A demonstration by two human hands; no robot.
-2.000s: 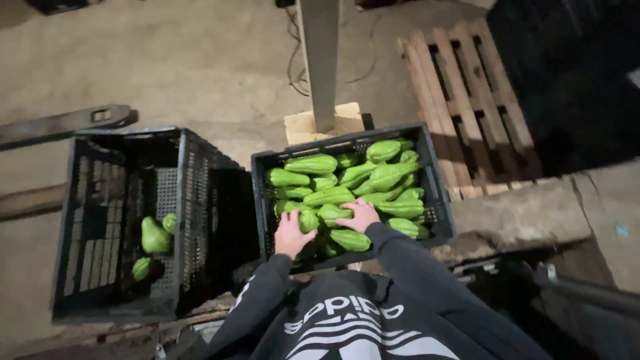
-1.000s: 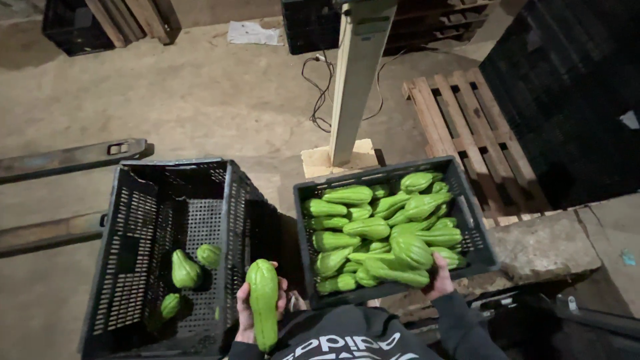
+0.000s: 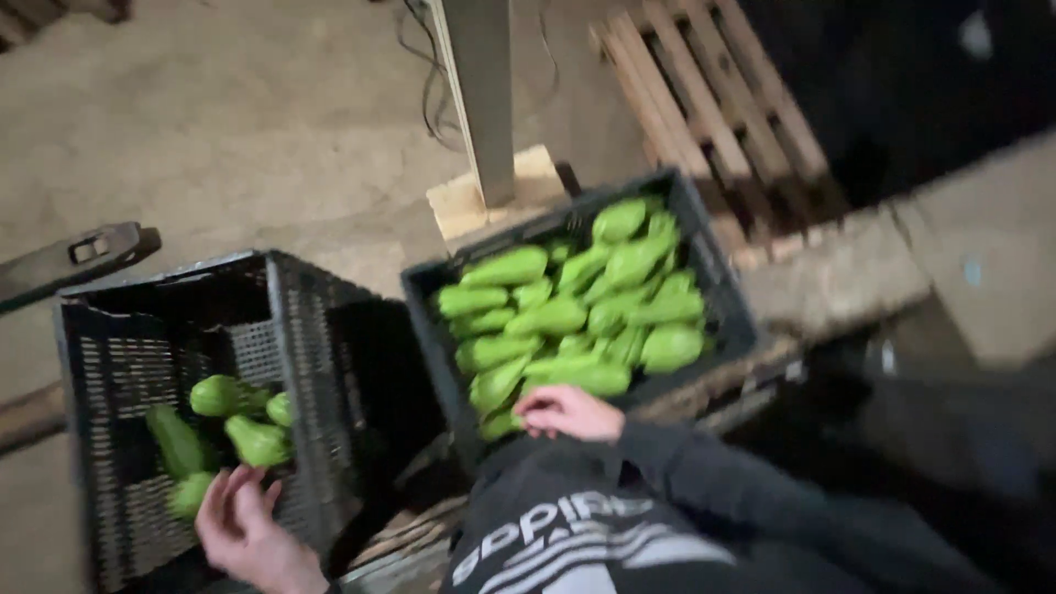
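Many green chayotes (image 3: pixel 549 318) fill a black plastic crate (image 3: pixel 716 272) in front of me. My right hand (image 3: pixel 569 412) is over that crate's near edge, its fingers bent against the chayotes at the near left corner; whether it grips one cannot be told. To the left stands a second black plastic crate (image 3: pixel 280 346) with perforated walls, holding several chayotes (image 3: pixel 257 441) at its bottom. Over its near right part hangs my left hand (image 3: pixel 247 528), fingers loosely curved and apart, with nothing seen in it. The picture is somewhat blurred.
A post (image 3: pixel 483 99) on a wooden base (image 3: pixel 540 177) rises just behind the full crate, with a cable (image 3: pixel 429 82) beside it. A wooden pallet (image 3: pixel 709 99) lies at the back right. A pallet jack's fork (image 3: pixel 82 252) reaches in from the left.
My left hand has let go of the long chayote it held one second ago and is now over the left crate, which holds more chayotes. My right hand has moved left along the full crate's near side.
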